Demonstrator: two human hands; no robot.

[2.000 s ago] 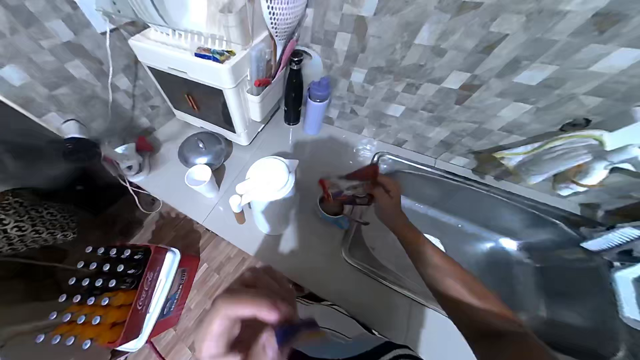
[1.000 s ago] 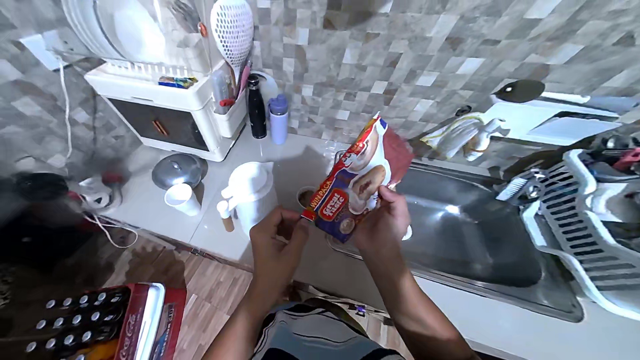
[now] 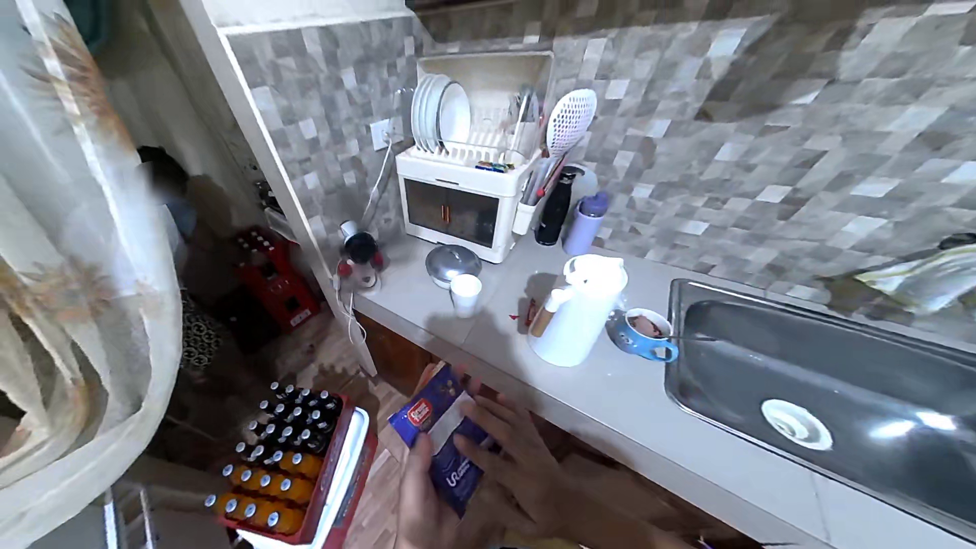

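Observation:
A dark blue printed packet (image 3: 450,438) is held between both hands in front of the counter's edge. My left hand (image 3: 423,488) grips its lower left side with the thumb on its face. My right hand (image 3: 515,457) lies over its right side, fingers spread across the face. Beyond the hands, a white insulated jug (image 3: 579,313) stands on the counter. Right of the jug sits a blue mug (image 3: 644,335) with brown powder inside and a thin handle of a utensil sticking out toward the sink. A white cup (image 3: 465,293) stands left of the jug.
The steel sink (image 3: 762,358) is at the right. A white dish cabinet (image 3: 457,198) with plates, a black bottle (image 3: 557,210), a lilac bottle (image 3: 585,225) and a metal lidded bowl (image 3: 453,263) are at the back. A red crate (image 3: 335,473) of bottles stands lower left; a curtain (image 3: 84,267) hangs far left.
Both hands and the packet have moved from above the counter by the sink to in front of its edge, left of the mug. The view has swung left.

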